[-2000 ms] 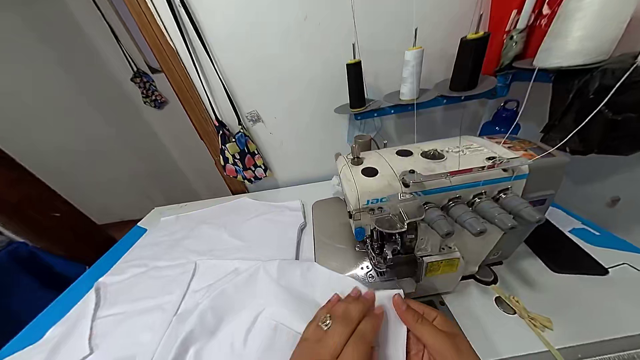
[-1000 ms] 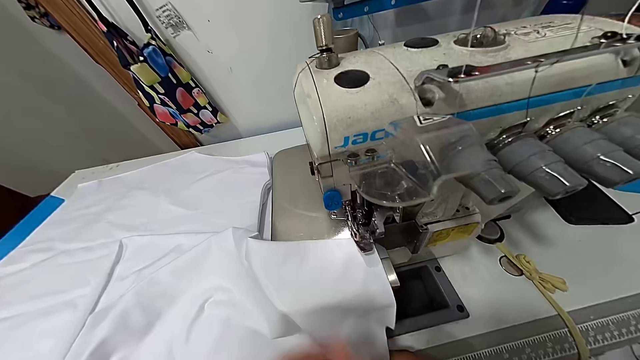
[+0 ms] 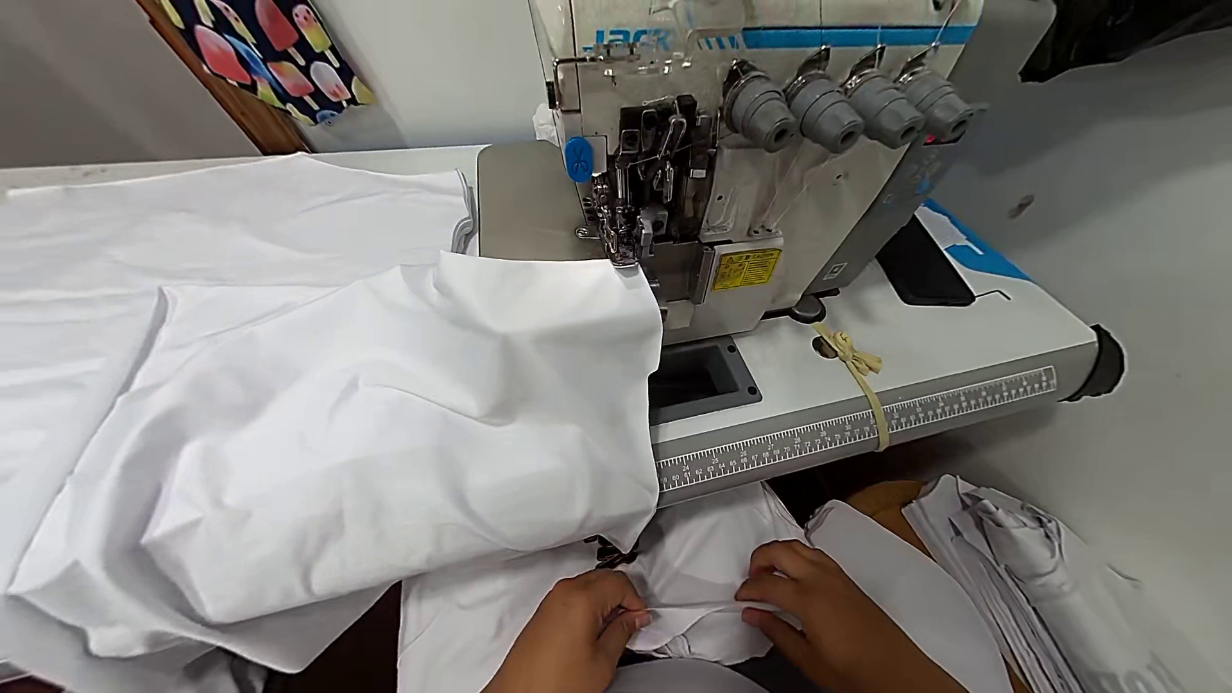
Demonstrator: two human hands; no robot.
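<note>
At the bottom of the view, below the table's front edge, my left hand (image 3: 592, 621) pinches the edge of a white fabric piece (image 3: 712, 539). My right hand (image 3: 804, 602) grips the same edge a short way to the right, the cloth stretched between them. Above them, a larger white cloth (image 3: 414, 433) lies over the table, its top right corner at the presser foot (image 3: 624, 252) of a Jack overlock sewing machine (image 3: 818, 183). More white fabric (image 3: 231, 221) lies flat at the back left.
A measuring tape strip (image 3: 962, 399) runs along the table's front edge, with a yellow cloth tie (image 3: 871, 385) around it. Stacked white fabric pieces (image 3: 1039, 577) sit at the lower right. A printed popsicle-pattern cloth (image 3: 279, 58) hangs at the back left.
Two seconds ago both hands were on the cloth near the presser foot; now they hold another white piece below the table edge. The view has shifted markedly downward and closer.
</note>
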